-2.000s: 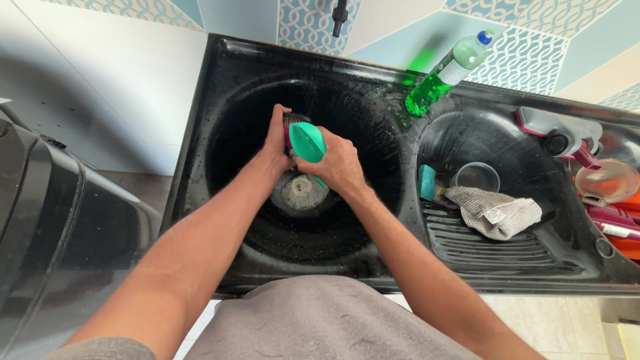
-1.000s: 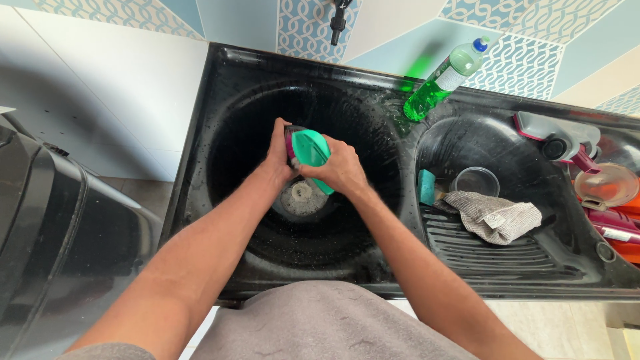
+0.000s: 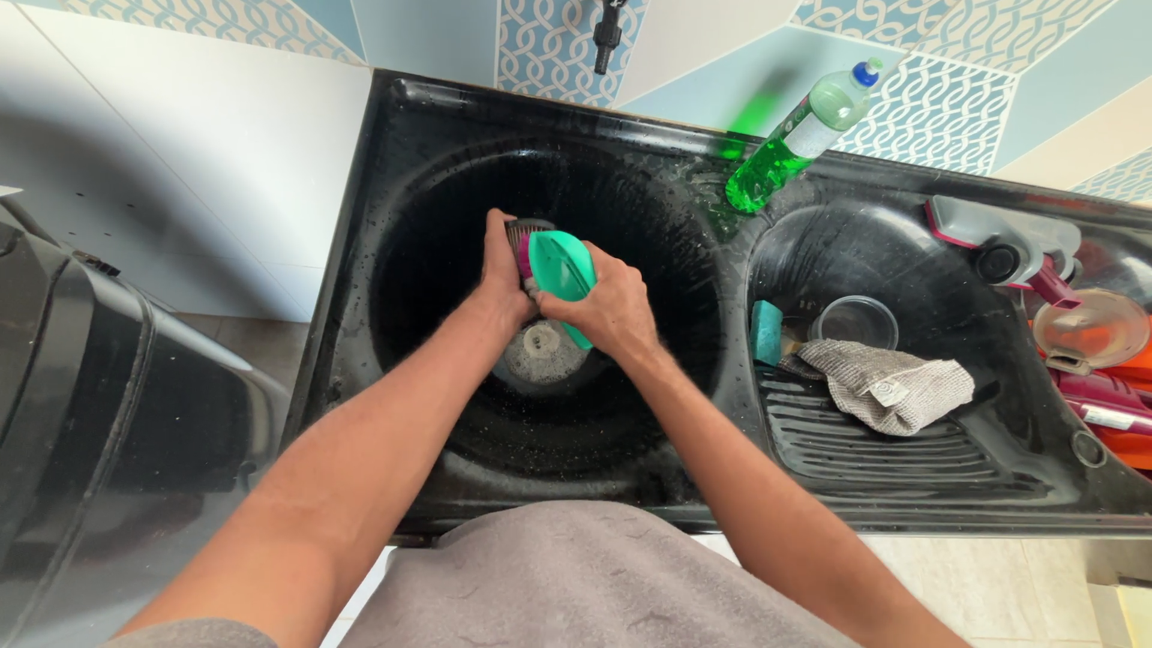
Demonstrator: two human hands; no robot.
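Observation:
Inside the round black basin (image 3: 405,225), my right hand (image 3: 612,301) grips a green plastic scrubbing brush (image 3: 562,263), its purple bristles turned to the left. My left hand (image 3: 504,274) holds a small dark part with a ribbed, comb-like face (image 3: 524,234), against which the bristles rest. Most of this part is hidden by the brush and my fingers, so its kind cannot be told. Below my hands, whitish suds surround the drain (image 3: 542,340).
A bottle of green liquid (image 3: 778,162) stands behind, between the basins. The right basin holds a sponge (image 3: 767,333), a clear round container (image 3: 855,322), a grey cloth (image 3: 886,387) and a grey and magenta appliance part (image 3: 1008,238). A black tap (image 3: 607,36) hangs above.
The brush has shifted and tilted slightly in my right hand against the part. Both hands stay in the left basin, holding the same things.

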